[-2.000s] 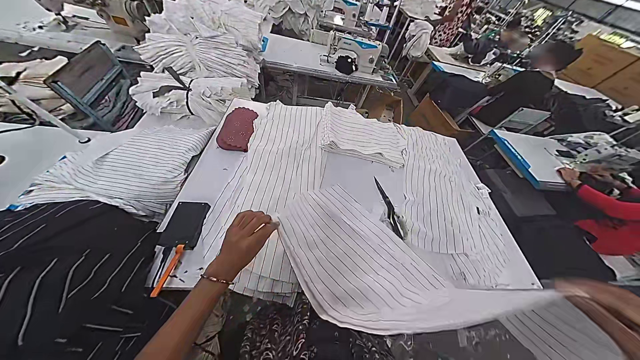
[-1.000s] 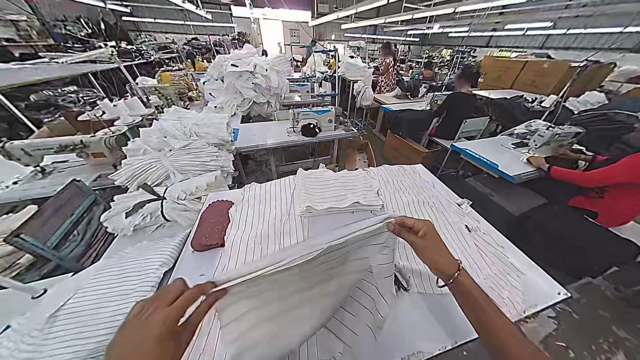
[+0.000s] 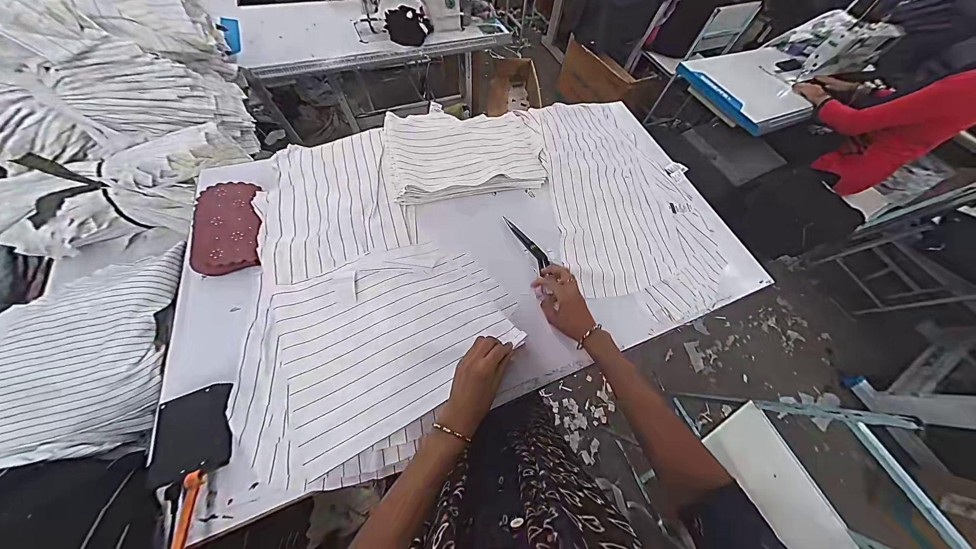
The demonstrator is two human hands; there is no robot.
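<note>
My left hand [image 3: 480, 371] pinches the right corner of a striped white fabric panel [image 3: 374, 351], which lies flat at the front of the white table. My right hand [image 3: 563, 301] is on the handles of black scissors [image 3: 526, 242], whose blades point up and to the left; the handles are mostly hidden under the fingers. A folded stack of striped fabric [image 3: 467, 156] sits at the table's far edge. More striped pieces [image 3: 621, 206] are spread to the right of the scissors, and another pile [image 3: 328, 202] lies on the left.
A dark red scalloped cloth [image 3: 226, 229] lies on the table's left side. Near the front left corner are a black pad [image 3: 191, 435] and an orange-handled tool [image 3: 186, 507]. White garment bundles [image 3: 114, 99] rise at left. A person in red sleeves [image 3: 892, 114] works at a sewing machine, back right.
The fabric panel, held up between both hands one second ago, now lies flat on the table. My right hand has let go of it and moved to the scissors. The view has tilted down.
</note>
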